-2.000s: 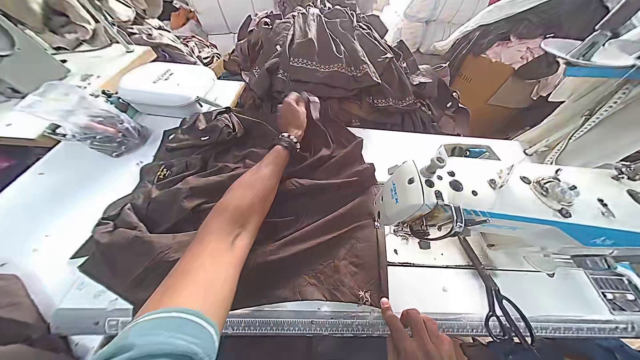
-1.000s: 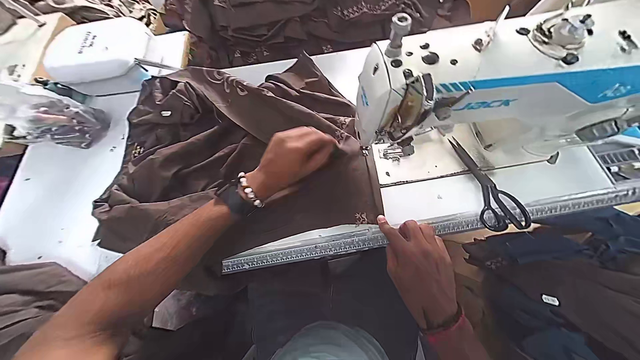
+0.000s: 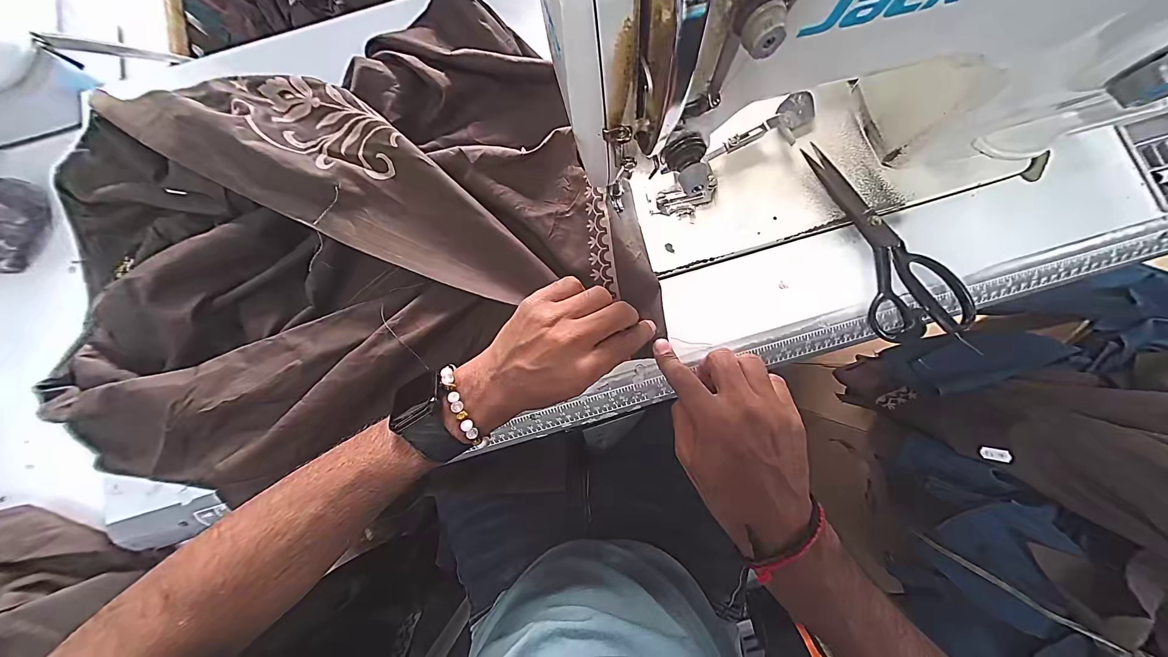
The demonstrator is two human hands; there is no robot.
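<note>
Brown embroidered fabric (image 3: pixel 274 365) lies in folds on the white table, its right edge running just left of the sewing machine's needle area. My left hand (image 3: pixel 575 338), wearing a watch and a beaded bracelet, pinches the fabric's lower right corner between thumb and fingers. My right hand (image 3: pixel 735 411) rests its index fingertip at that same corner, close to the left fingertips; its other fingers are curled. Beyond the hands stands the head of a white sewing machine (image 3: pixel 579 91), with its presser foot (image 3: pixel 684 196) right of the fabric edge.
Black scissors (image 3: pixel 881 237) lie on the machine bed with handles over the table edge. A ruler strip (image 3: pixel 803 345) runs along the front edge. Dark and blue garments (image 3: pixel 1022 411) are piled below at the right. More brown cloth (image 3: pixel 46 566) lies at the lower left.
My left hand has moved from the far part of the fabric to its near right corner, beside my right fingertip. An embroidered part of the fabric is now folded over. The view has come closer.
</note>
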